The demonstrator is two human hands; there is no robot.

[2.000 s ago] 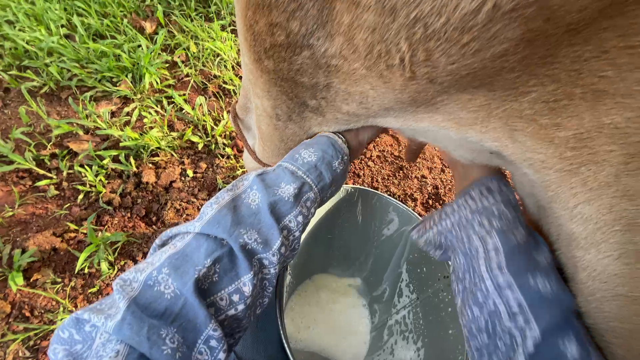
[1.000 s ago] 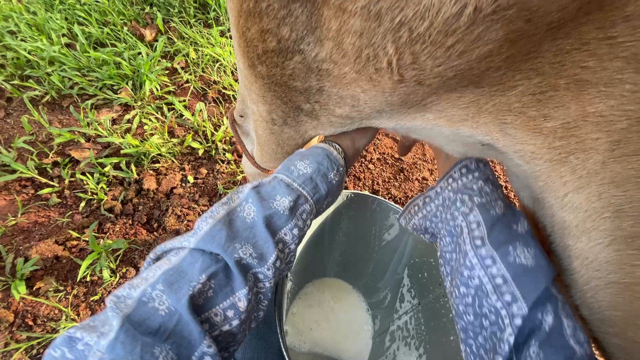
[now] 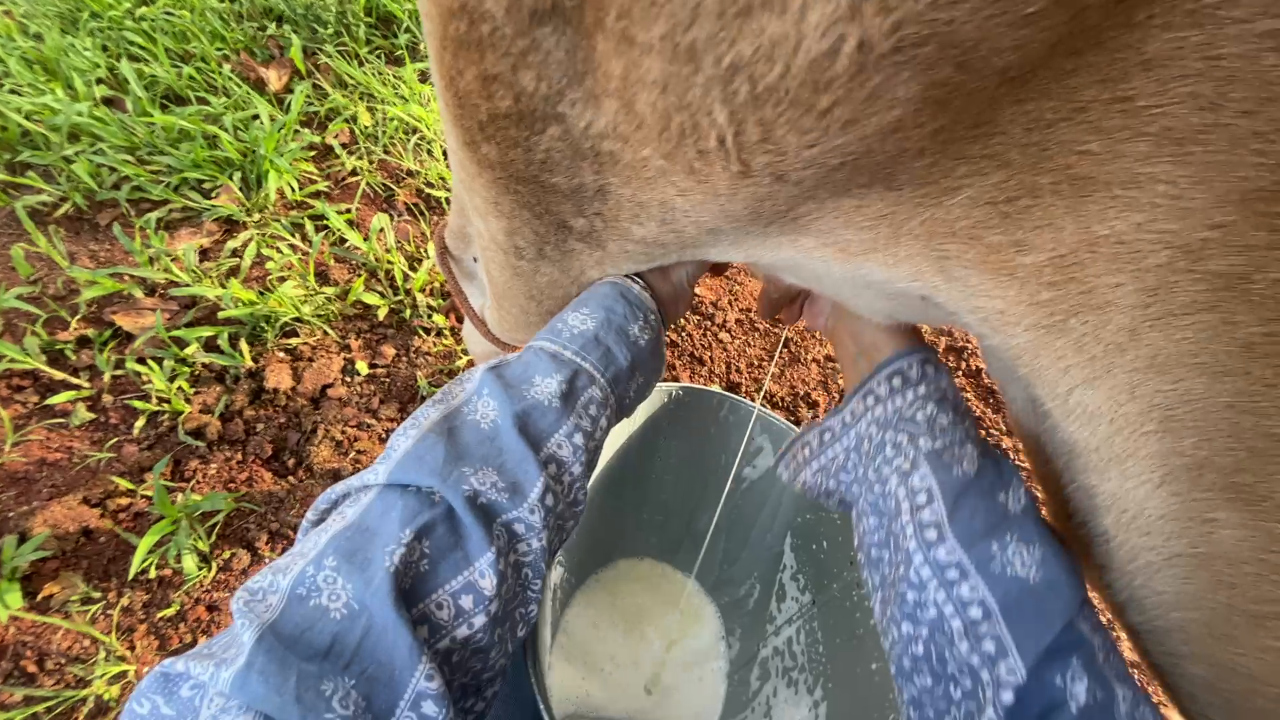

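Note:
A brown cow (image 3: 800, 130) fills the upper right of the head view. Under its belly, my left hand (image 3: 676, 286) reaches to the udder area; its fingers are mostly hidden by the sleeve and the cow. My right hand (image 3: 835, 318) is closed around a teat there, largely covered by the hand. A thin stream of milk (image 3: 745, 440) runs from it down into a grey metal bucket (image 3: 770, 530). Foamy milk (image 3: 640, 640) lies in the bottom of the tilted-looking bucket. Both forearms wear blue patterned sleeves and pass over the bucket's sides.
A brown rope (image 3: 465, 300) loops around part of the cow at the left. Green grass (image 3: 200, 110) and reddish soil (image 3: 330, 400) with dry leaves lie to the left. The cow's leg (image 3: 1170, 500) stands close beside my right sleeve.
A stream of milk now shows between my right hand and the bucket; the earlier frames show none plainly. Both hands stay under the cow.

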